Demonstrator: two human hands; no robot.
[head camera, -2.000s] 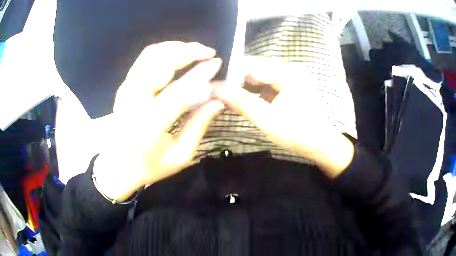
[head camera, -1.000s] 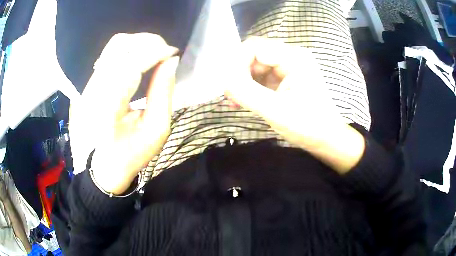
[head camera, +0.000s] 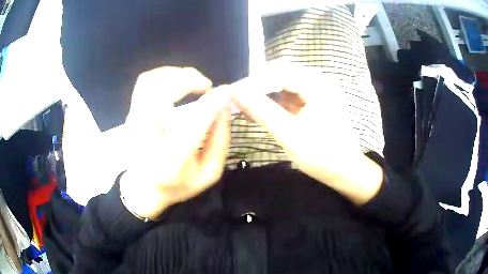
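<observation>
The dark panel lies in front of me, with a white panel showing as a border along its right edge. My left hand is over the lower part of the dark panel. My right hand is to the right, over the checked cloth. The fingertips of both hands meet at the lower right corner of the panels and pinch the edge there. The hands are overexposed, so the exact layers between the fingers cannot be told.
A checked cloth covers my lap. Dark pieces with white edges hang at the right. White material is at the far left, above a red item. A blue item is at the upper right.
One second ago my hands were apart with white fabric raised between them. Now the fingertips are together again and the white fabric lies as a narrow border beside the dark panel.
</observation>
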